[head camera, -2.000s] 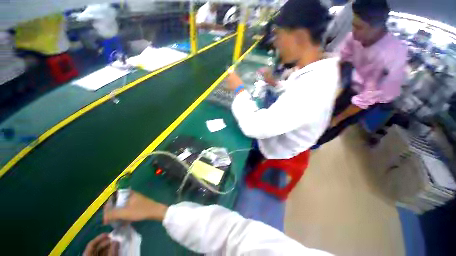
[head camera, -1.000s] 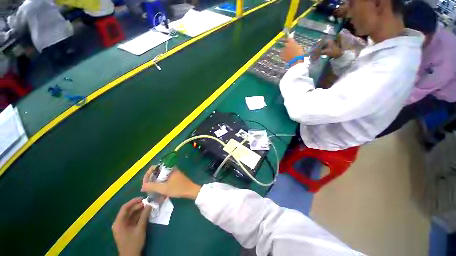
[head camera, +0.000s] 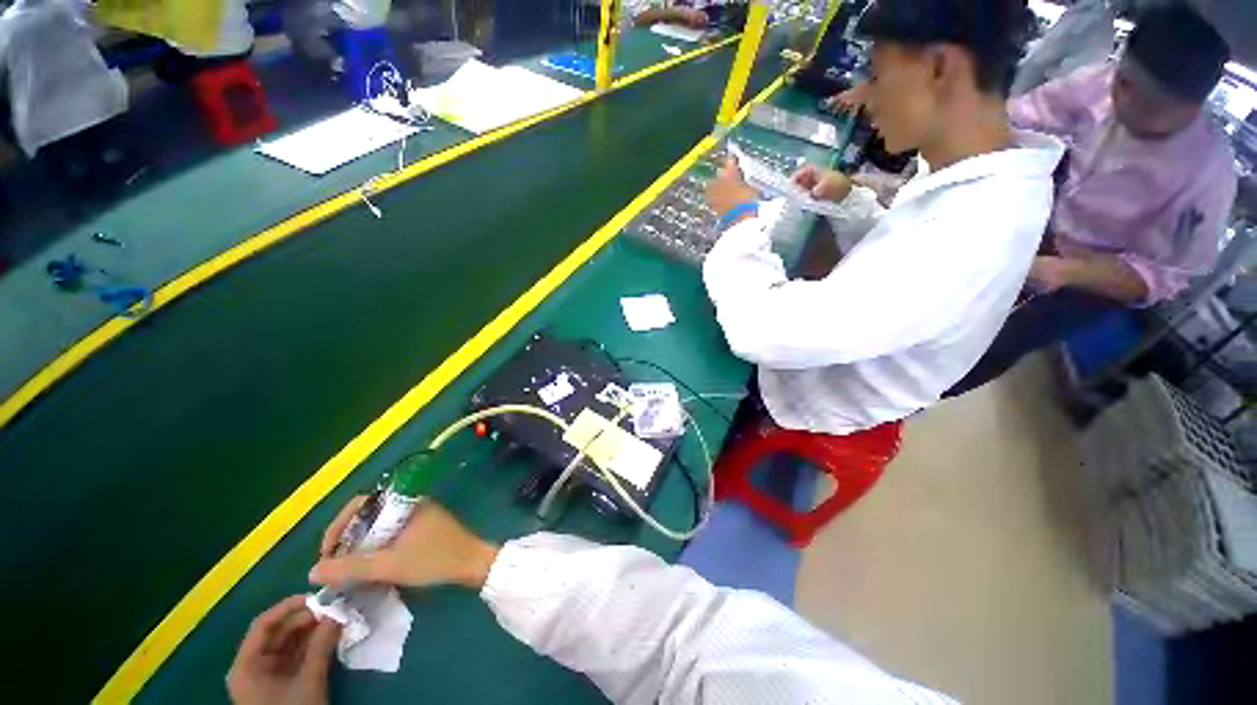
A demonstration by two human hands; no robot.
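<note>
My right hand (head camera: 407, 551) holds the glue syringe (head camera: 390, 518) like a pen, its green cap at the upper end and its front end pointing down to the left. My left hand (head camera: 283, 656) is at the lower left, fingertips pinching a crumpled white wipe (head camera: 372, 636) at the syringe's front end. The needle tip is hidden by the fingers and wipe. A yellowish air hose (head camera: 513, 409) runs from the green cap to the black dispenser box (head camera: 542, 375), which shows a red light and a yellow label. I cannot see a black part in my hands.
The green conveyor belt (head camera: 317, 331) with yellow edging (head camera: 455, 364) runs along my left. A white square wipe (head camera: 647, 313) lies beyond the box. A person in a white smock sits ahead on a red stool (head camera: 813, 475), near a parts tray (head camera: 676, 218). Stacked trays (head camera: 1172, 496) stand at the right.
The view has swung around. The wipe, flat below the syringe a second ago, is now partly bunched between my left fingertips at the syringe's front. The person ahead now holds up a pale strip.
</note>
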